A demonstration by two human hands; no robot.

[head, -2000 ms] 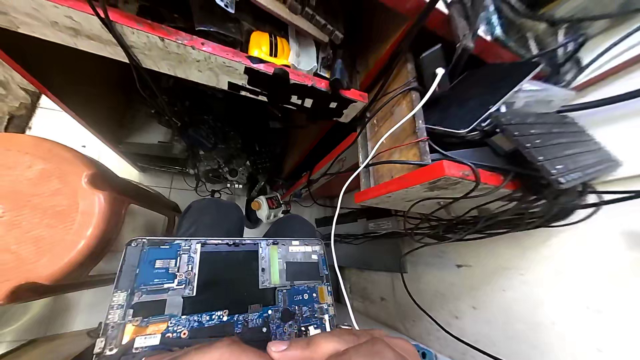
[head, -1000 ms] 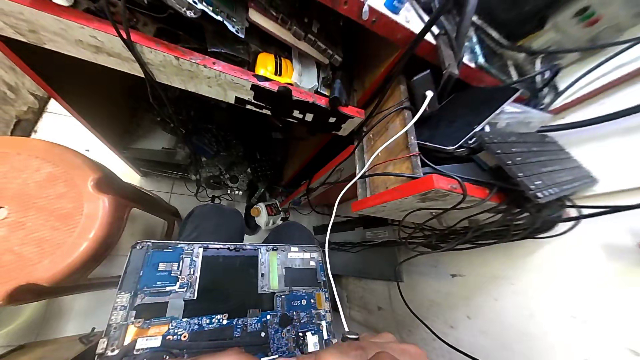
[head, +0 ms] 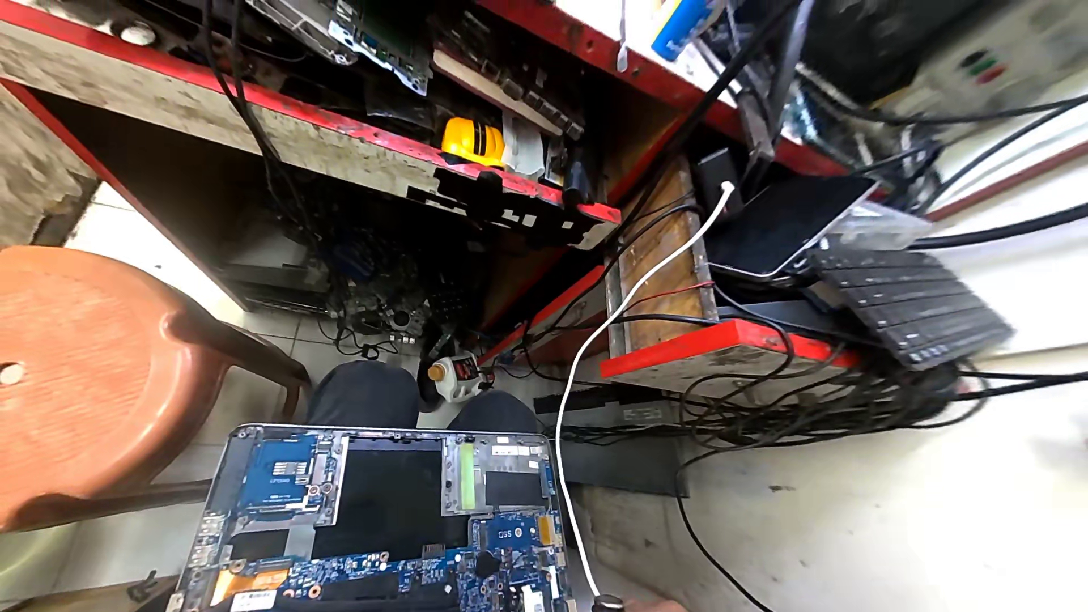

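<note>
An opened laptop base (head: 391,501) with blue circuit boards and a black central area lies at the bottom, over the person's knees. Along its right side runs a white cable (head: 565,399), which ends in a dark connector (head: 608,603) at the bottom edge. Just right of that connector, a sliver of my right hand (head: 656,606) shows; most of it is cut off by the frame, so its grip is unclear. My left hand is out of view.
On the left stands an orange-brown plastic stool (head: 93,365). A red-edged shelf (head: 731,344) with tangled black cables (head: 816,399) is at right, bearing a dark tablet-like device (head: 786,225). Ahead are a cluttered red-edged desk (head: 340,127), a yellow tool (head: 473,141) and a white bottle (head: 459,378) on the floor.
Fingers that lay across the laptop's lower edge have left the view, and only part of one hand remains at bottom right. The white cable's dark end has come into sight.
</note>
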